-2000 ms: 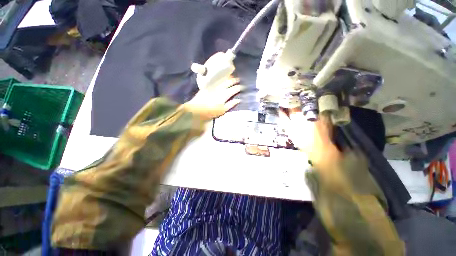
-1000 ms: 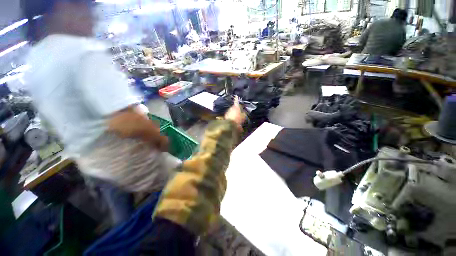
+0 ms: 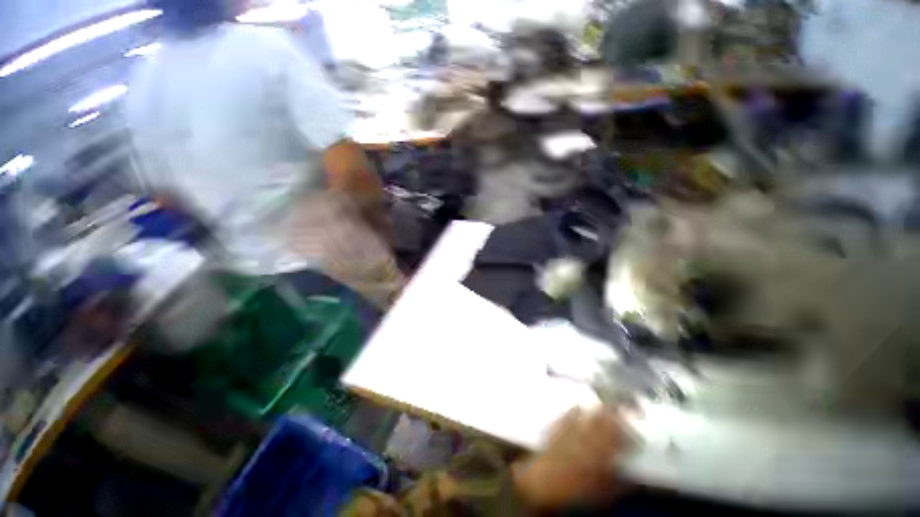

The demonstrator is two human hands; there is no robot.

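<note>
The whole view is blurred. My left hand [image 3: 577, 459], in a camouflage sleeve, is low in the view at the front edge of the white machine table [image 3: 444, 353]. Its fingers are too blurred to tell whether they hold anything. My right hand is not in view. The dark cloth [image 3: 509, 265] lies at the far part of the table, left of the cream sewing machine [image 3: 797, 303]. The small white work lamp [image 3: 561, 278] is over the cloth's right part. The needle area is too blurred to make out.
A person in a light top [image 3: 237, 131] stands beyond the table at the left. A green crate [image 3: 293, 348] and a blue container [image 3: 303, 470] are left of the table. Dark cloth heaps and other workstations are behind.
The view has swung since the earlier frames. My left hand was stretched out beyond the table's left edge and is now back at its front edge. The other person has turned or moved away.
</note>
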